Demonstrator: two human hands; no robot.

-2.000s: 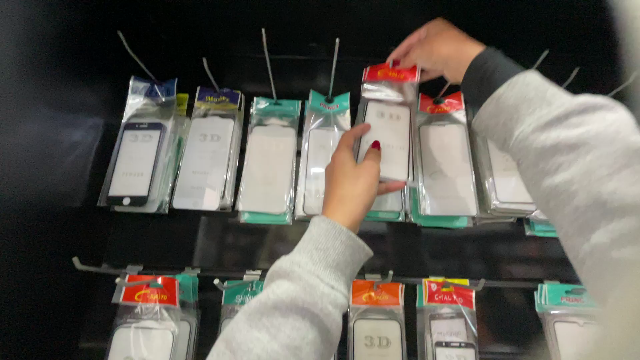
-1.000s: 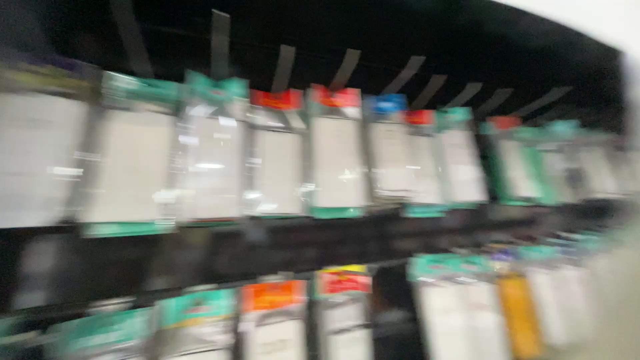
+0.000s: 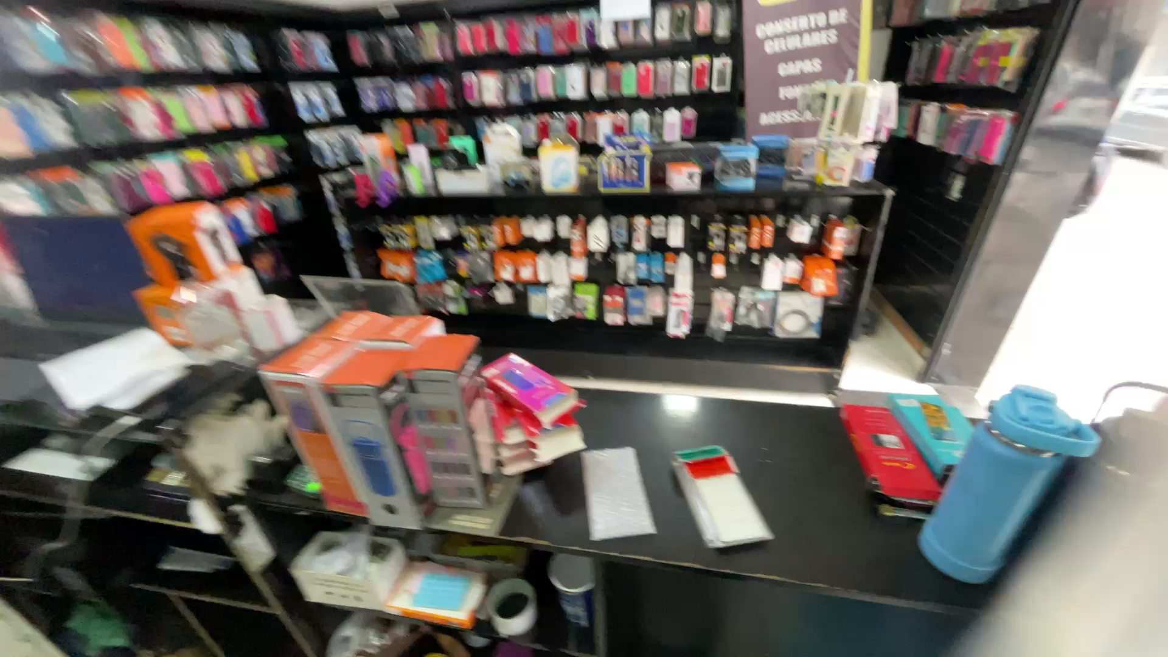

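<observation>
Neither of my hands is in view; only a blurred pale shape, perhaps my sleeve, fills the lower right corner. On the black counter (image 3: 785,456) lies a stack of clear screen-protector packets (image 3: 724,500) with red and green headers. Left of it, apart from it, is a flat whitish plastic or bubble-wrap sleeve (image 3: 619,494). Red and teal flat boxes (image 3: 890,456) lie side by side farther right. A light blue lidded water bottle (image 3: 990,493) stands upright near the right end.
Orange-topped boxes (image 3: 392,429) stand at left beside a pile of pink and red boxes (image 3: 534,411). Below the counter, a shelf holds a white box (image 3: 349,568) and cups. Beyond are racks of phone cases and accessories (image 3: 593,265), and a banner with writing (image 3: 801,64).
The view has swung from the wall of hanging packets to the counter and shop. Two seconds ago both hands were at a red-topped packet on a hook; now neither hand shows.
</observation>
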